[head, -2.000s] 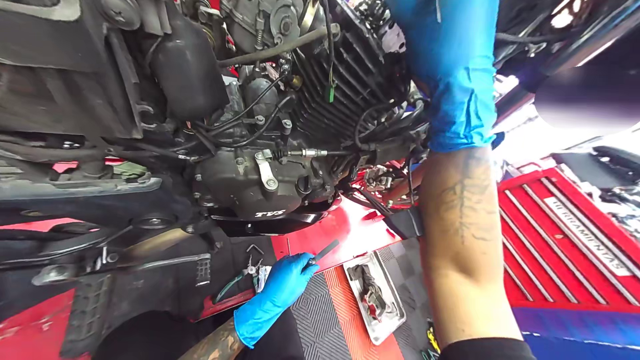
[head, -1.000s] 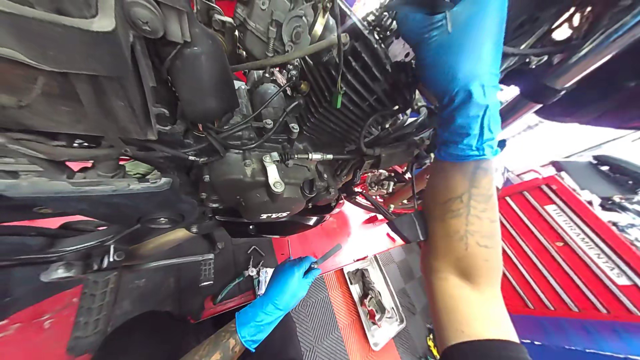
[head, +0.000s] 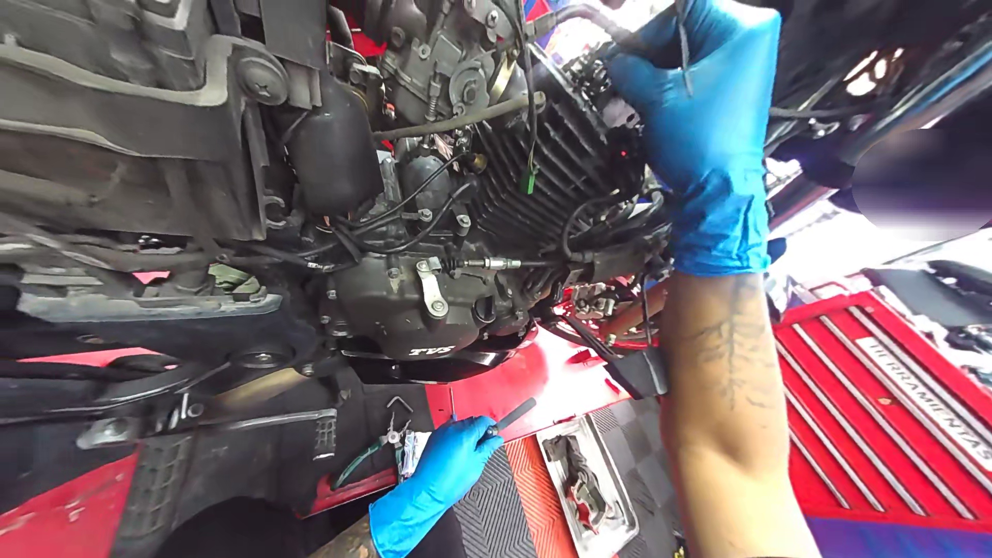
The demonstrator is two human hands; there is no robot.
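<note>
My left hand (head: 457, 457), in a blue glove, is closed on a thin dark flat strip (head: 514, 416), perhaps a feeler gauge, above the red stand surface. My right hand (head: 701, 93), also blue-gloved, reaches up at the top of the finned engine cylinder (head: 542, 155); its fingers are partly hidden, so what it holds cannot be told. A thin black cable passes in front of that glove. Below the cylinder lie the black engine side cover (head: 387, 310) and a silver clutch lever arm (head: 432, 291).
A white metal tray (head: 624, 496) with dark parts stands on the floor. Pliers (head: 364, 461) and a hex key lie at the lower left on the dark surface. A red tool cabinet (head: 852, 403) stands at the right. A black hose (head: 465, 120) and a green-tipped wire (head: 531, 180) hang near the cylinder.
</note>
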